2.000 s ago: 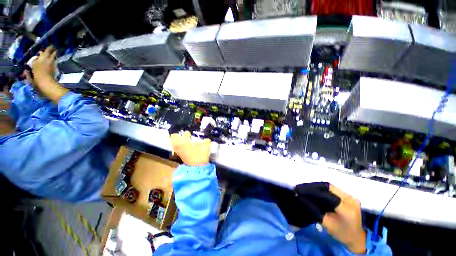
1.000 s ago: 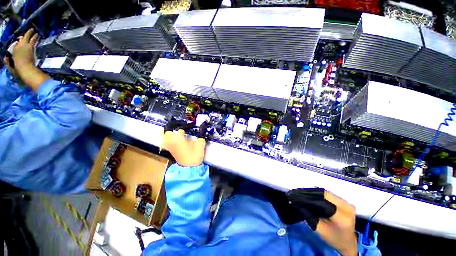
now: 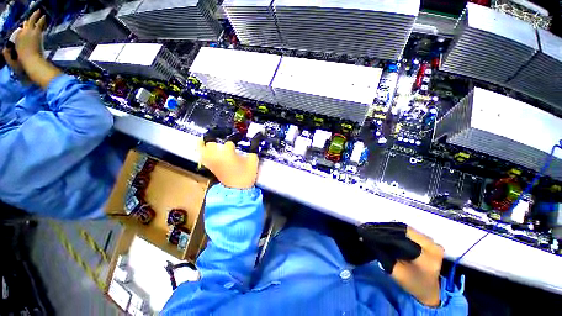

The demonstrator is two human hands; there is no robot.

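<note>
The long black circuit board (image 3: 403,174) lies behind the pale front rail and bears finned heatsinks (image 3: 326,83), a red and yellow-green wound inductor (image 3: 336,147) and white box components (image 3: 302,144). My left hand (image 3: 231,162) rests at the board's front edge over the rail, with black cots on its fingertips; whether it pinches a small part cannot be seen. My right hand (image 3: 416,262) is low in front of the rail, fingers bent and covered by black cots; no part shows in it. A blue cord runs from my right wrist over the rail.
A neighbour's sleeve (image 3: 52,148) and hand reach over the boards at the far left. An open carton (image 3: 175,194) with wound inductors stands below the rail, beside white packing (image 3: 145,271). A coiled blue cord (image 3: 548,162) hangs over the board at the right.
The view has shifted, so the boards' far side is more cut off at the top. My left hand has moved slightly left along the rail since two seconds ago. My right hand stays low.
</note>
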